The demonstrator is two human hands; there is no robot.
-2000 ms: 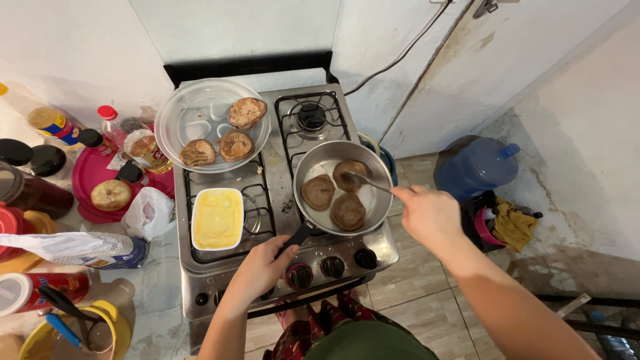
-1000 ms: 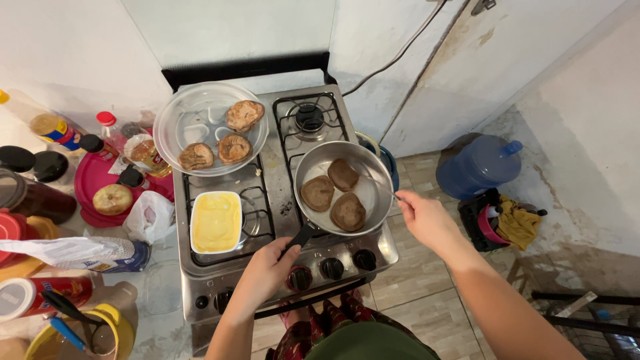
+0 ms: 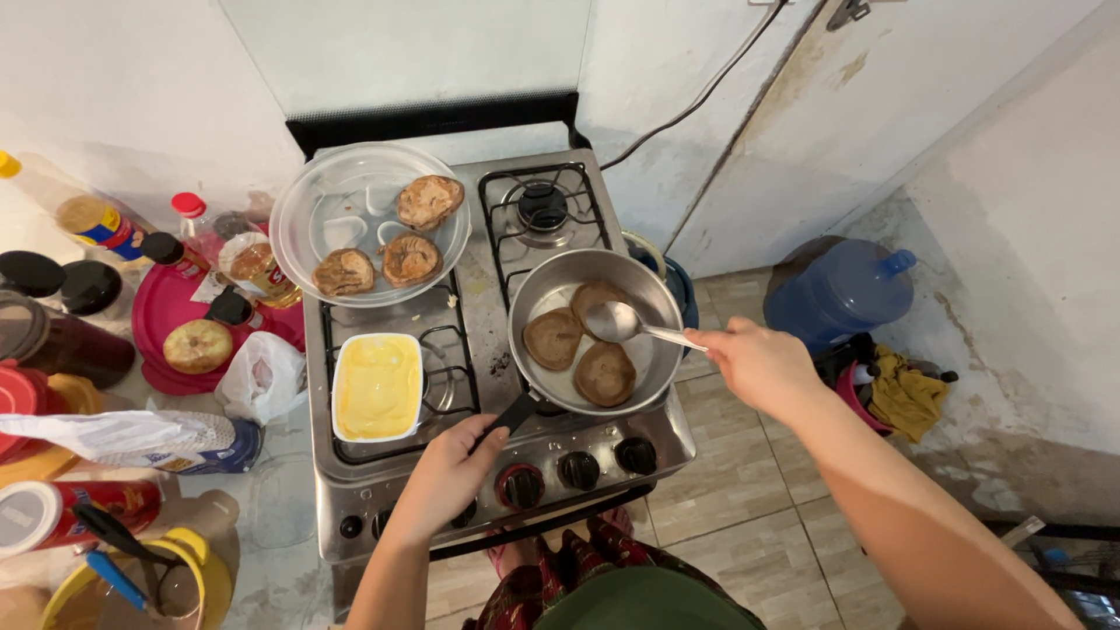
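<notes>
My left hand (image 3: 457, 477) grips the black handle (image 3: 507, 423) of a metal frying pan (image 3: 671, 367) on the stove's front right burner. In the pan lie three brown pancakes (image 3: 553, 339). My right hand (image 3: 752, 363) holds a metal spoon (image 3: 614, 322) by its handle, the bowl over the pan's rearmost pancake and partly covering it. Left of the pan, a white tub of yellow margarine or similar spread (image 3: 379, 388) sits on the front left grate. Behind it, a clear plastic bowl (image 3: 293, 236) holds three browned pancakes (image 3: 411, 260).
On the left counter are a pink plate (image 3: 157, 337) with an onion-like bulb (image 3: 199, 346), bottles, jars, a plastic bag (image 3: 264, 376) and a yellow container (image 3: 219, 573) with utensils. The rear right burner (image 3: 542, 206) is bare. A blue water jug (image 3: 844, 293) stands on the floor.
My right hand has brought the spoon back over the pan's rearmost pancake; a second ago that pancake was uncovered. My left hand stays on the pan handle.
</notes>
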